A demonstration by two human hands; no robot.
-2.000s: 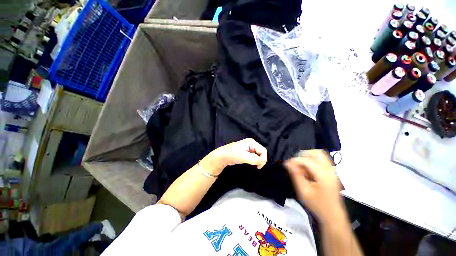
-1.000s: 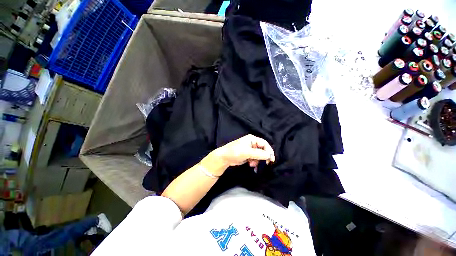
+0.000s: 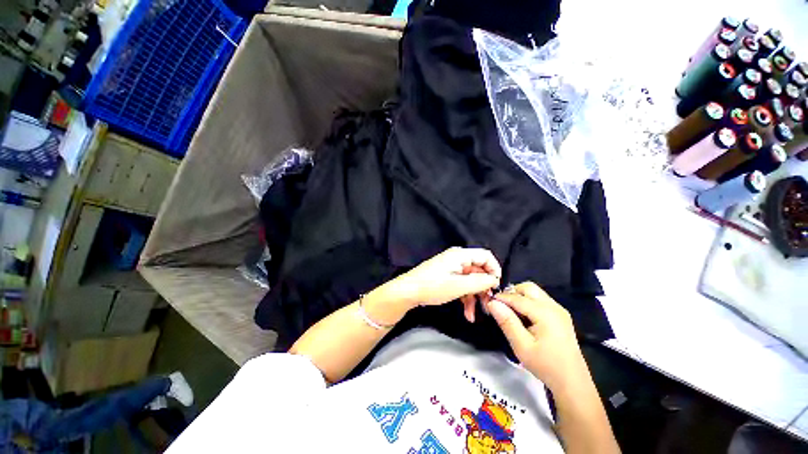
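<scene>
A large black garment (image 3: 452,186) lies across my lap, the bin and the table edge. My left hand (image 3: 456,282) is bare, with a thin band at the wrist. Its fingertips pinch the garment's edge near my body. My right hand (image 3: 532,324) is bare and meets the left fingertips there, its thumb and forefinger pinched together. No needle or thread can be made out between the fingers.
A clear plastic bag (image 3: 540,115) lies on the garment and white table (image 3: 651,297). Thread spools (image 3: 740,106) and a black dish (image 3: 788,215) stand right. A grey-beige bin (image 3: 217,177) and blue crate (image 3: 164,71) are left. A person's leg (image 3: 106,403) shows lower left.
My right hand was out of view at the lower right one second ago and is now back at the left fingertips. The left hand has shifted slightly right.
</scene>
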